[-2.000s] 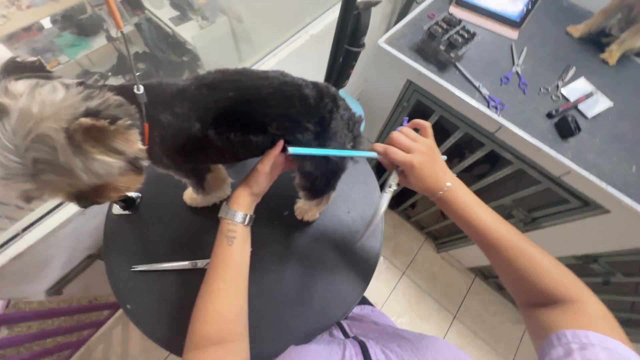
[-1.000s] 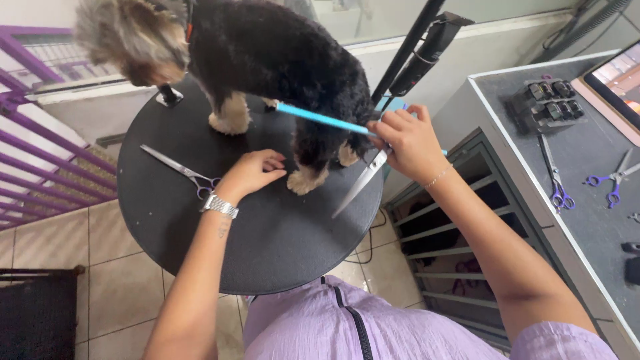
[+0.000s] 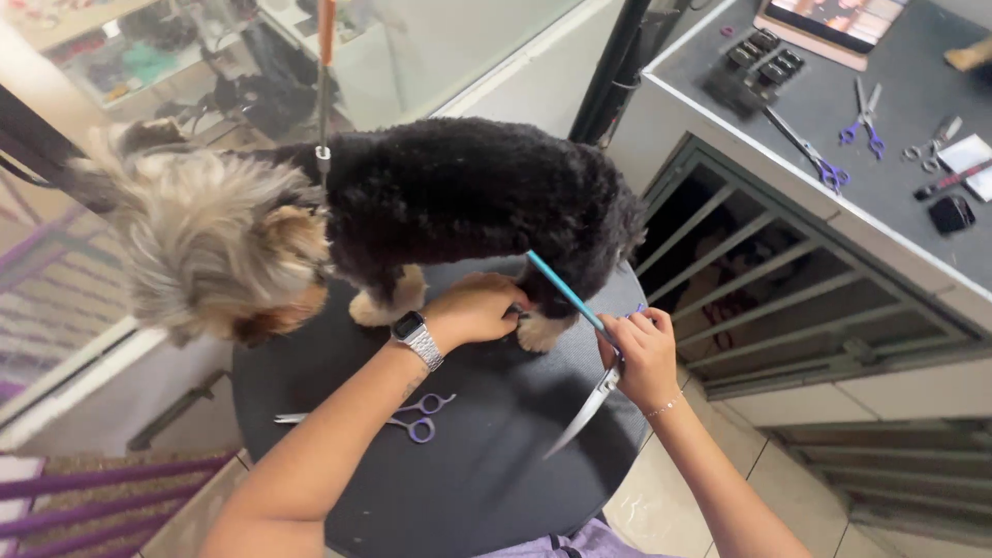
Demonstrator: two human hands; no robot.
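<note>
A dog (image 3: 465,182) with a dark trimmed body and a long pale coat on its head stands on a round black grooming table (image 3: 465,473), its head at the left. My left hand (image 3: 480,306) is at the lower part of a hind leg, fingers curled against it; whether it grips the leg is hard to tell. My right hand (image 3: 639,353), beside the hindquarters, holds a teal comb (image 3: 566,288) and curved grooming shears (image 3: 585,415). The comb's tip points at the thigh, and the blades point down over the table. Purple-handled scissors (image 3: 418,418) lie partly under my left forearm.
A grooming loop's cord (image 3: 324,101) runs up from the dog's neck. On the grey counter (image 3: 852,182) at the right lie several scissors (image 3: 862,124), clipper combs (image 3: 763,58) and a tablet (image 3: 837,23). Barred cages (image 3: 775,271) stand below. A black stand arm (image 3: 612,70) rises behind the dog.
My left hand has gone from resting on the tabletop to the dog's hind leg. The comb still points at the hindquarters, now at a steeper slant. The view has shifted.
</note>
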